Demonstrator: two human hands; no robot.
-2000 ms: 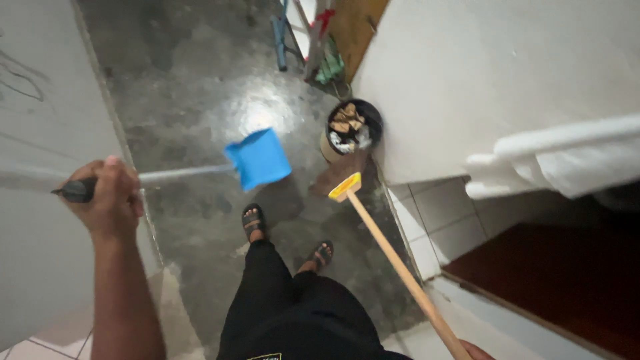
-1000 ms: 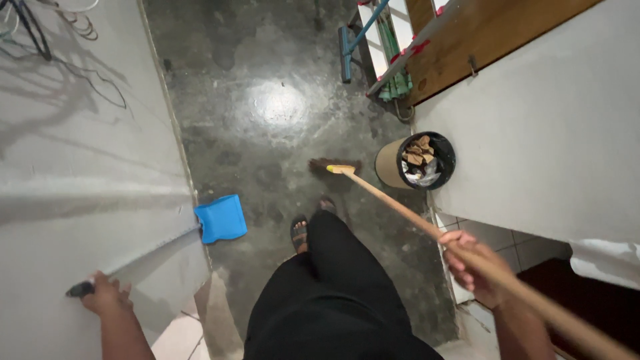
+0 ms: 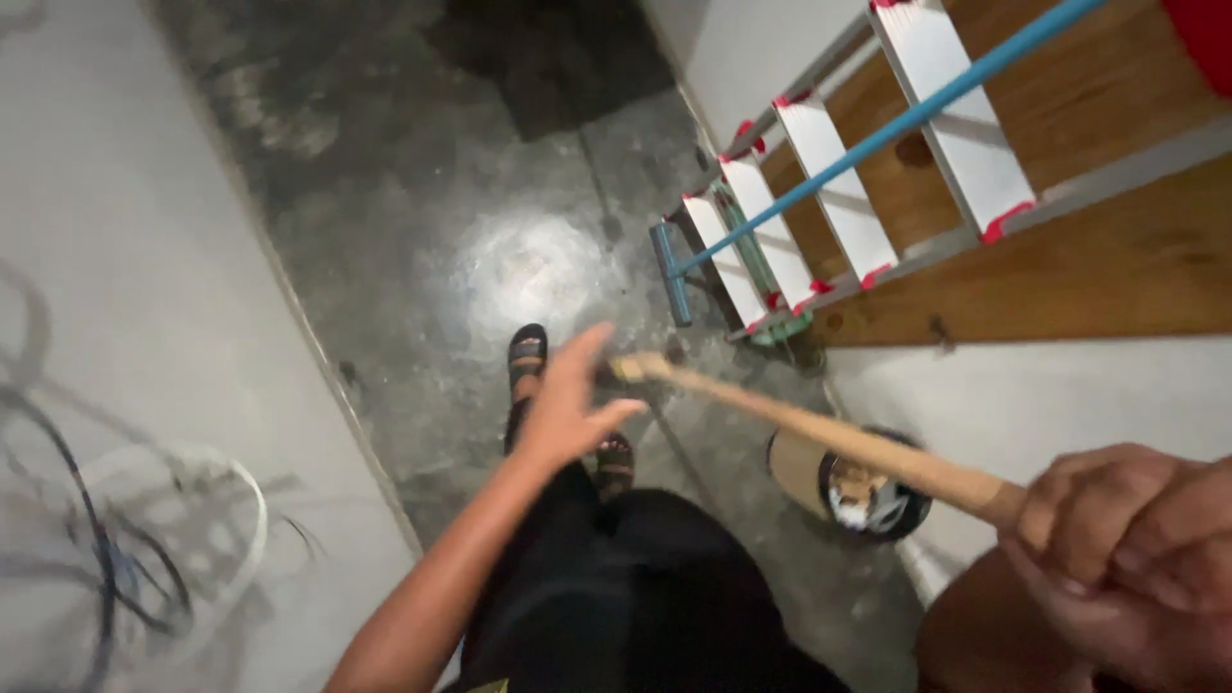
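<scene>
My right hand [image 3: 1107, 539] grips the wooden handle of a broom [image 3: 828, 433] at the lower right. The handle runs up and left to the broom's head, which is blurred and lies near the floor, partly behind my other hand. My left hand [image 3: 573, 404] holds nothing; its fingers are spread, in front of my legs and just left of the broom head. Near the broom handle's middle, partly behind it, stands a round bin [image 3: 804, 472] with a black liner and rubbish inside.
An aluminium stepladder [image 3: 924, 125] with red fittings leans by a wooden door [image 3: 1088, 289]. A blue-handled squeegee [image 3: 671, 274] stands against it. Cables [image 3: 101, 539] hang along the white wall at left. Bare concrete floor [image 3: 385, 241] lies ahead of my sandalled feet.
My left hand has let go of the blue dustpan's handle and moved right, near the broom head. The dustpan is out of sight. My view has shifted a lot.
</scene>
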